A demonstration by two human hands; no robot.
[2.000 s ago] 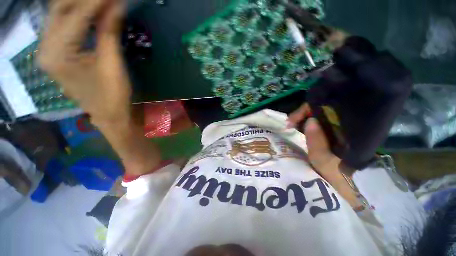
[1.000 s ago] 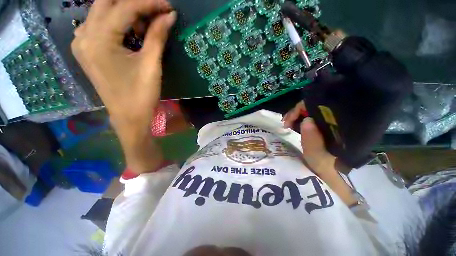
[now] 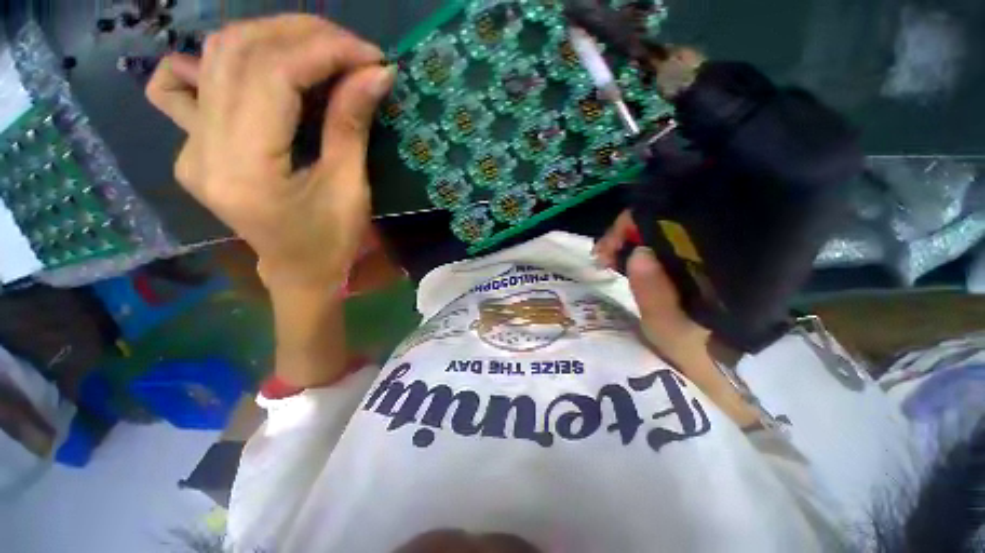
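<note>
My left hand (image 3: 286,140) is raised at the left edge of the green PCB panel (image 3: 486,121). Its thumb and forefinger are pinched on a tiny dark component (image 3: 389,62), which is hard to make out. My right hand (image 3: 659,292) grips the bulky black soldering gun (image 3: 756,194) from below; the gun's body hides part of the hand. The gun's dark iron and white feed nozzle (image 3: 605,81) lie over the right part of the panel. The blur hides whether the tip touches a board.
Loose tiny components (image 3: 135,62) lie at the upper left. Another PCB panel (image 3: 59,194) rests on bubble wrap (image 3: 119,200) at the far left. Bubble-wrapped bundles (image 3: 918,216) lie at the right. A blue bin (image 3: 189,391) is below the table edge at left.
My left hand has come in from the upper left to the panel's left edge, its fingertips now pinched together. The panel, gun and my right hand appear slightly further left in view.
</note>
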